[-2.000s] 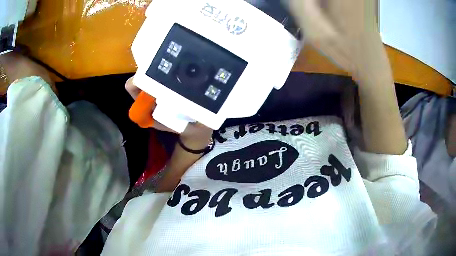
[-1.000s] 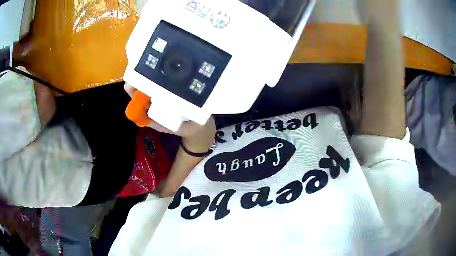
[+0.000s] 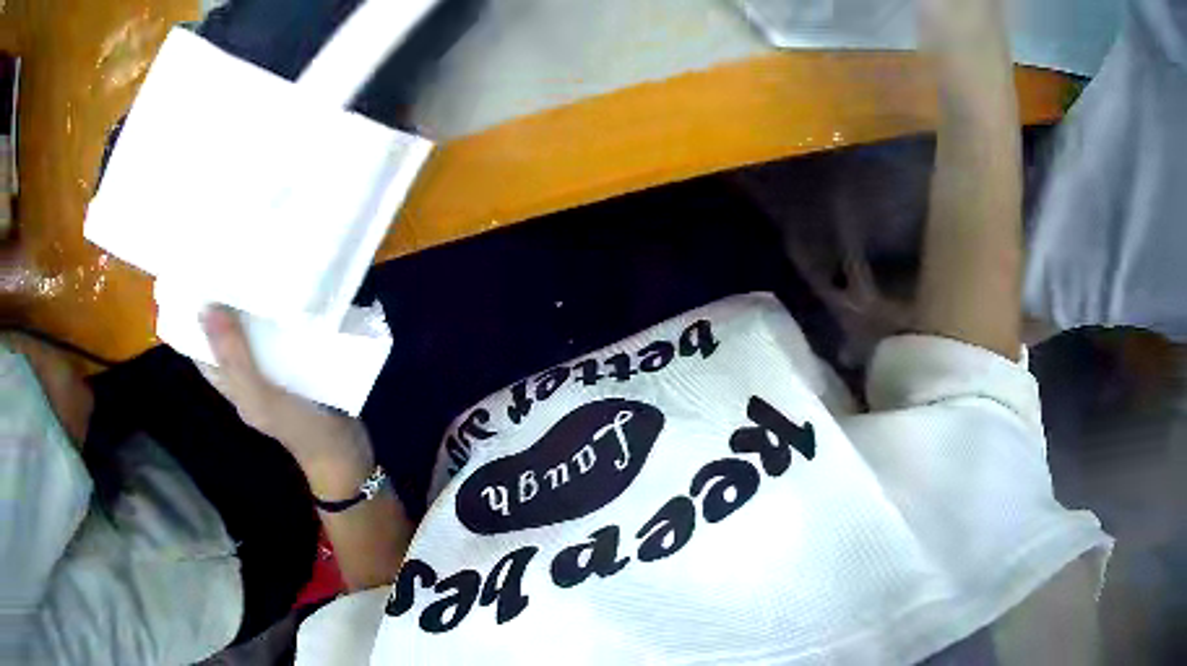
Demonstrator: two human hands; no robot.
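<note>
A white security camera (image 3: 247, 182) is held up at the left, over the bench edge. It is tilted, with a plain white side towards me and its black rounded part (image 3: 280, 29) at the top. A slim white bar (image 3: 371, 50) stands out beside the black part, slightly blurred. My left hand (image 3: 267, 390) grips the smaller white bracket block (image 3: 306, 362) at the lower end; most of its fingers are hidden behind it. The lens panel is not visible. My right forearm reaches up at the right, and its hand is cut off by the top edge.
The shiny orange bench edge (image 3: 625, 124) runs across the picture. A grey mat (image 3: 586, 59) and a pale sheet or board (image 3: 846, 24) lie behind it. A person's pale sleeve and clothing (image 3: 143, 533) are close at the left. Grey clothing (image 3: 1106, 195) is at the right.
The camera has moved left and turned, so the lens panel and logo no longer show. The orange finger sleeve is out of sight. My right forearm still reaches past the top edge; the view has shifted.
</note>
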